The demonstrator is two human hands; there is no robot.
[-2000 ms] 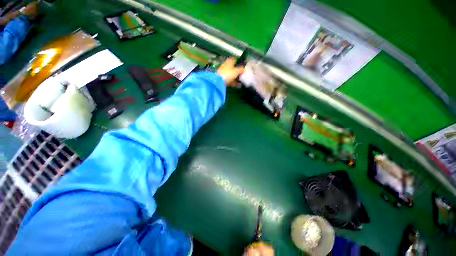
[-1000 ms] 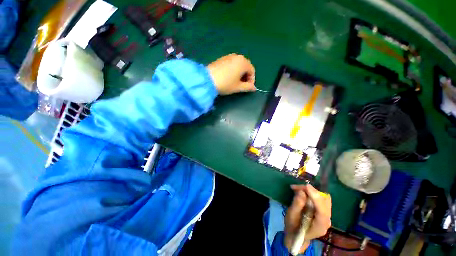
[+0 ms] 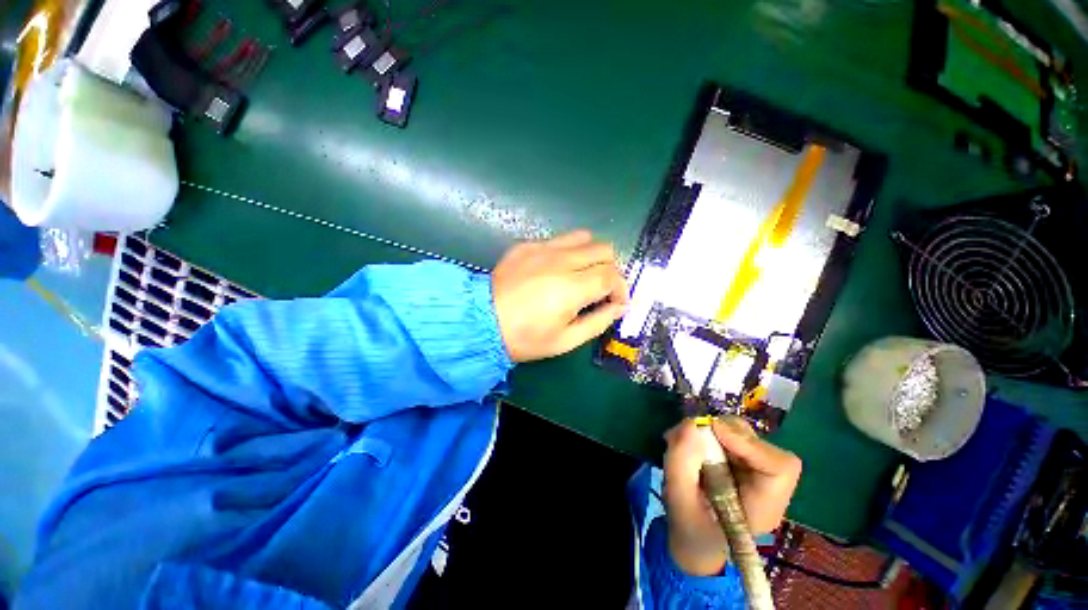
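Note:
An opened tablet assembly lies on the green bench, silver inside with an orange strip, its mainboard at the near end. My right hand is shut on the soldering iron, below the near edge. The iron's dark tip is over the mainboard's left part. My left hand has its fingertips at the tablet's lower left edge. A thin pale solder wire runs from the white roll to my left hand. Its end at the fingers is hidden.
Wired black parts lie at the upper left. A round fan, a tip-cleaner cup and a blue ribbed box stand at the right. Another tablet unit lies at the upper right. A slotted white tray is at the left.
My left hand has come down to the tablet's left edge. The iron has moved from below the tablet onto the mainboard. The view has shifted, and the wire to the roll now shows.

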